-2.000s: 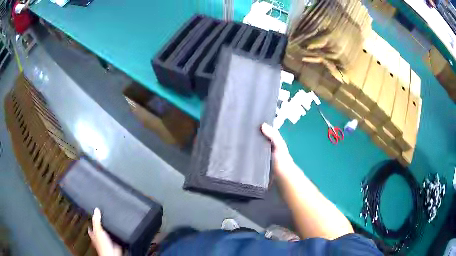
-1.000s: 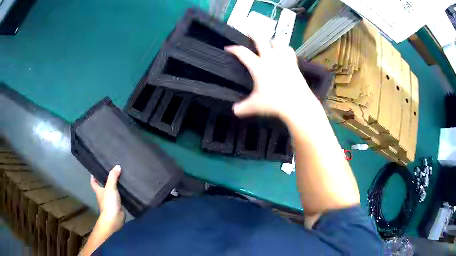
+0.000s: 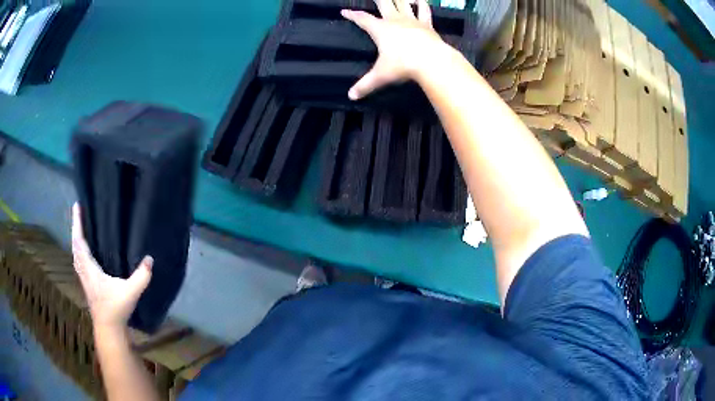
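Observation:
My left hand [image 3: 114, 290] grips an upright black foam tray [image 3: 168, 180] low on its sides at the left. A long slot shows in the tray's face. My right hand [image 3: 400, 47] is spread over black foam trays [image 3: 329, 69] stacked on the bench, thumb and fingers wide apart; its fingertips are partly cut off at the top edge. Whether it touches the trays is unclear. More slotted foam trays [image 3: 368, 168] lie below and in front of the stack, with a gap between two groups.
The green bench [image 3: 157, 55] holds brown folded cartons [image 3: 627, 102] at the right, a black cable coil [image 3: 627, 274] and small white pieces [image 3: 474, 227]. Flat items lie at the far left. Brown cartons [image 3: 47, 274] stand on the floor at lower left.
My left hand's foam tray has turned upright, showing its slot. A grey-topped foam tray seen in my right hand earlier no longer shows there. The stacked trays now sit straighter on the others.

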